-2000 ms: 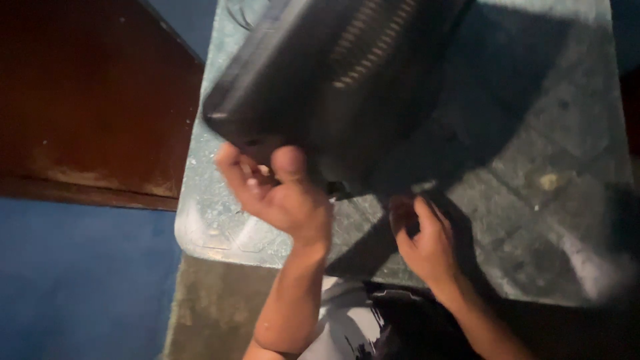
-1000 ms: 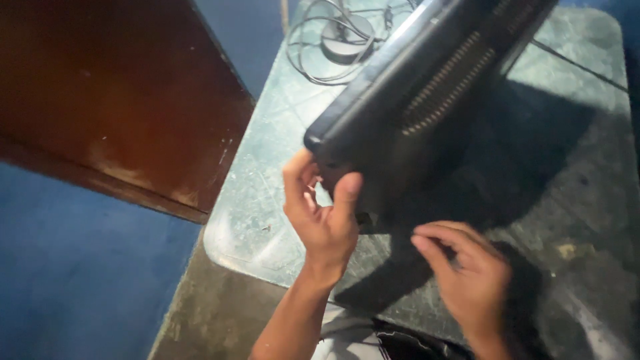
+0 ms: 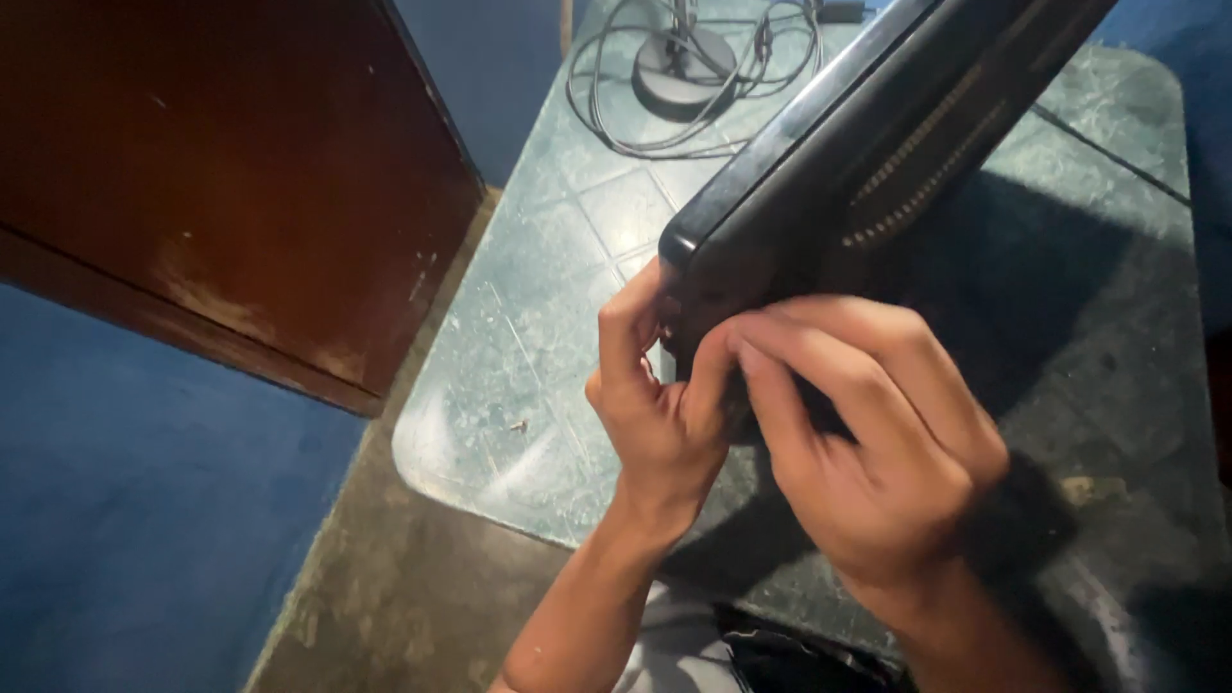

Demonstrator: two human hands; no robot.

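A black plastic device casing [image 3: 818,192] with rows of vent slots, whose exact kind I cannot tell, stands tilted above the table. My left hand [image 3: 664,404] grips its near lower corner between thumb and fingers. Close beside it on the right, my right hand [image 3: 866,414] has its thumb and fingertips pinched together at the casing's near end, by my left thumb. Whether anything small is between those fingertips is hidden.
The casing is over a worn green table [image 3: 539,385]. A round dark base [image 3: 683,72] with coiled black cable [image 3: 616,144] lies at the back. Another thin cable [image 3: 1112,154] crosses at the right. A brown wooden door [image 3: 212,164] and blue wall [image 3: 144,481] are at the left.
My right hand has moved left from beside the casing to its near end, next to my left thumb. My left hand keeps its hold. The view has shifted.
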